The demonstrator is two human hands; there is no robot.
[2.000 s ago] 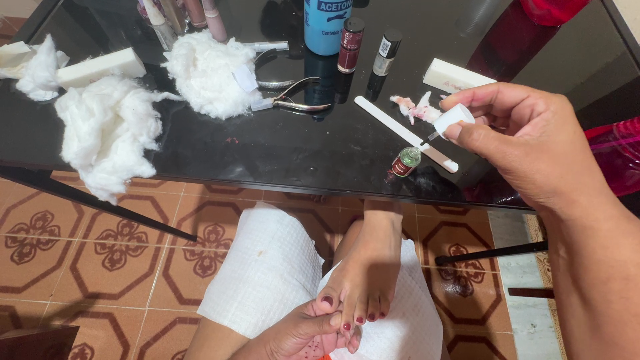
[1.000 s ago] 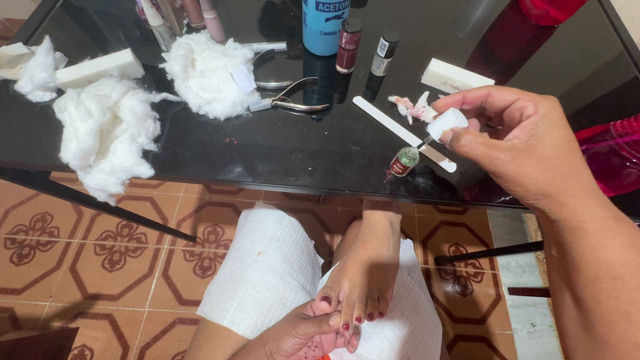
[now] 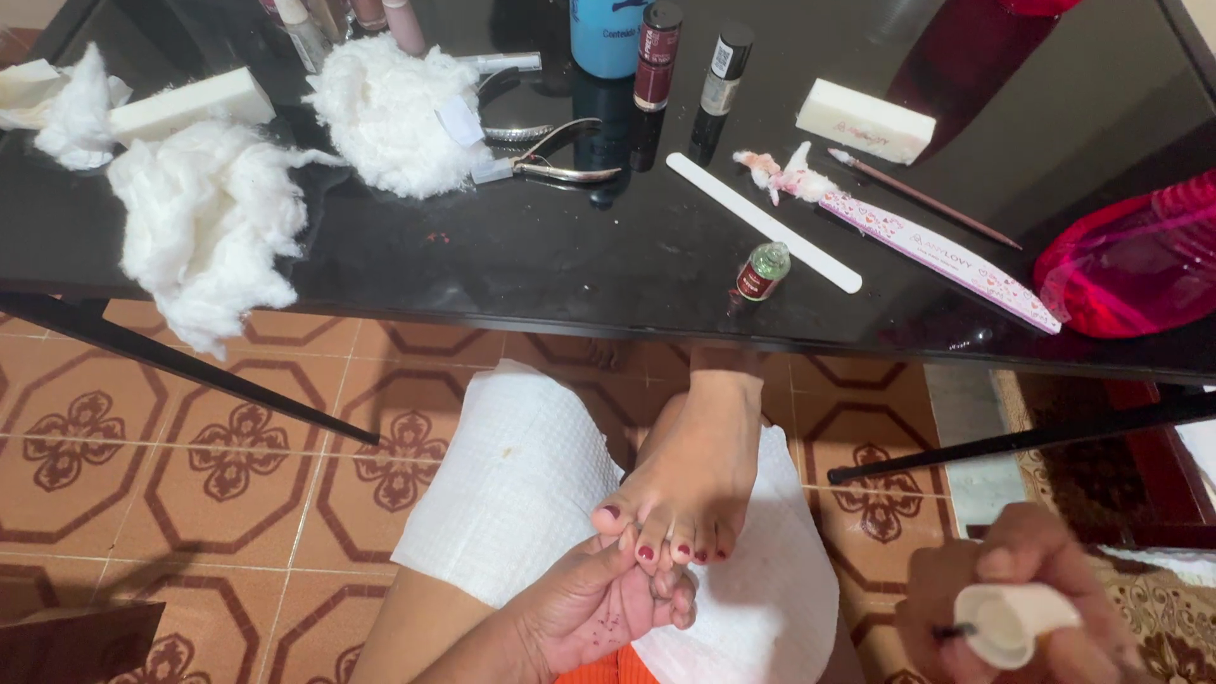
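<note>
Over my lap, my left hand [image 3: 617, 598] holds the toes of another person's foot [image 3: 698, 465], whose toenails are dark red. The foot rests on white paper towels [image 3: 513, 484] laid over my thighs. At the lower right, my right hand [image 3: 1016, 598] is blurred by motion and grips a white nail polish cap [image 3: 1002, 622] with its dark brush pointing left. The uncapped small glass nail polish bottle [image 3: 763, 272], greenish at the top with a red label, stands near the table's front edge, beside a white nail file [image 3: 765, 223].
On the black glossy table [image 3: 456, 275] lie cotton wool [image 3: 209, 218], cuticle nippers [image 3: 560, 166], a patterned nail file [image 3: 940, 256], a wooden stick [image 3: 921, 198] and a white buffer block [image 3: 866, 121]. A blue bottle [image 3: 605, 38] and dark red polish [image 3: 657, 57] stand behind. A pink bottle [image 3: 1130, 256] is at right.
My right hand has moved from above the small polish bottle down to the lower right, still holding the white cap and brush. My left hand stays at the toes.
</note>
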